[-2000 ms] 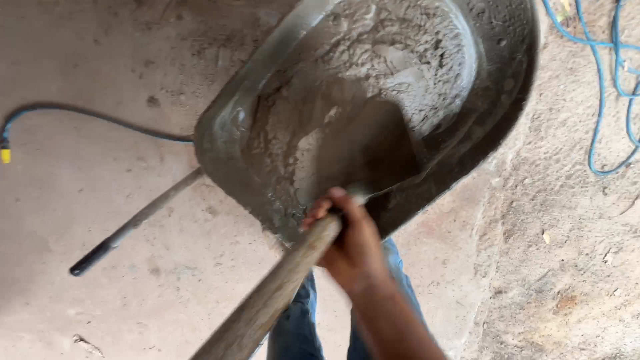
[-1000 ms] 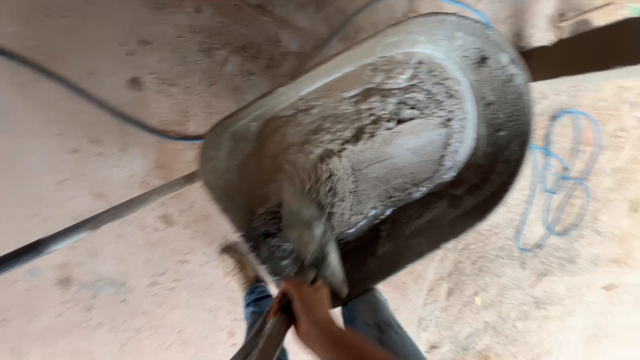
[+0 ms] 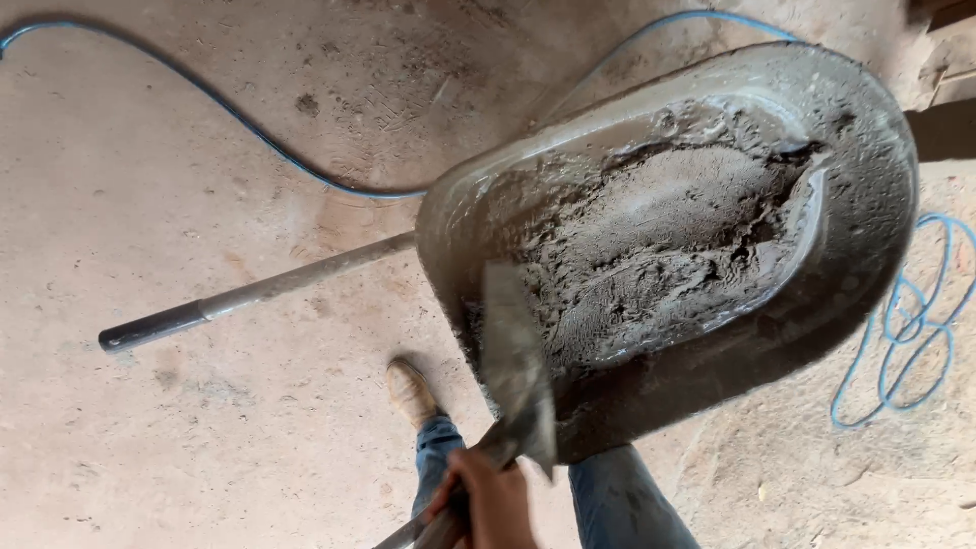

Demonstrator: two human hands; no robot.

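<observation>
My right hand point(image 3: 488, 492) grips the shaft of a shovel low in the view. The shovel's metal blade point(image 3: 518, 366), blurred and smeared grey, is turned partly edge-on over the near left end of a wheelbarrow tray point(image 3: 865, 183). Wet grey mortar or concrete point(image 3: 679, 198) lies in the tray, smooth on top with rough, broken edges. Where the blade's tip meets the mix is hard to tell. My left hand is out of view.
One wheelbarrow handle point(image 3: 267, 290) with a dark grip sticks out to the left. A blue hose or cable point(image 3: 259, 133) crosses the floor behind the tray, and blue loops point(image 3: 888, 366) lie at the right. My boot point(image 3: 410, 393) and jeans point(image 3: 625, 496) are close to the tray's near side.
The shovel blade, over the middle of the tray two seconds ago, is now at its near left end and turned more edge-on. My right hand keeps its grip. The view has shifted.
</observation>
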